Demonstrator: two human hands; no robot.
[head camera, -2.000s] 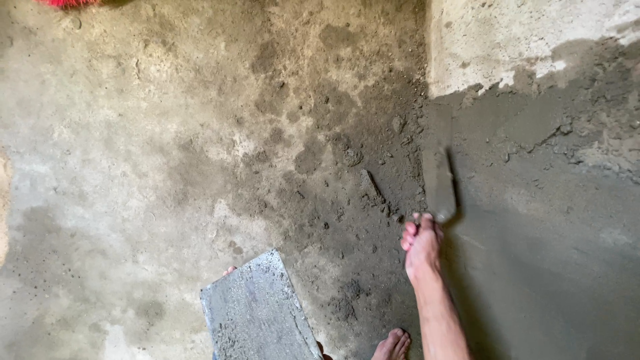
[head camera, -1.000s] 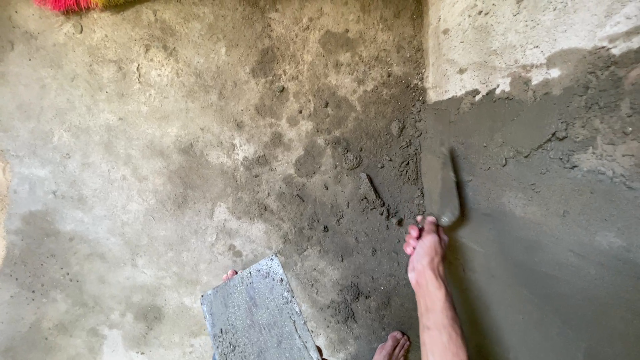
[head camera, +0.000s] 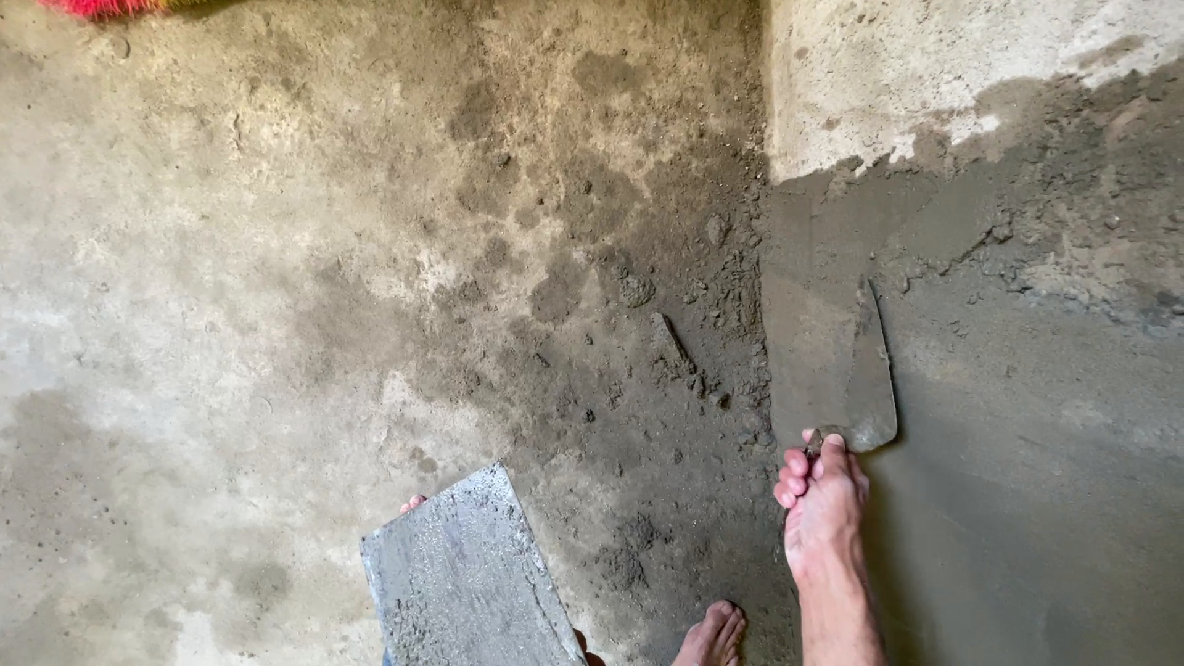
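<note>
My right hand (head camera: 825, 499) grips the handle of a mortar-covered trowel (head camera: 865, 379), its blade close against the wet grey mortar (head camera: 980, 444) on the lower wall at the right. At the bottom centre, a flat rectangular mortar board (head camera: 467, 578), smeared with a thin layer of wet mortar, is held tilted. Only the fingertips of my left hand (head camera: 413, 502) show at the board's upper left edge; the rest is hidden beneath it.
Mortar crumbs and a thin sliver (head camera: 673, 342) lie on the stained concrete floor (head camera: 231, 324) along the wall's foot. A bare foot (head camera: 712, 636) stands at the bottom. Pale bare wall (head camera: 869, 83) rises above the mortar. Red bristly material (head camera: 97, 7) is at the top left.
The trowel has shifted slightly and its blade now shows more broadly against the wall. The mortar board has stayed nearly in place.
</note>
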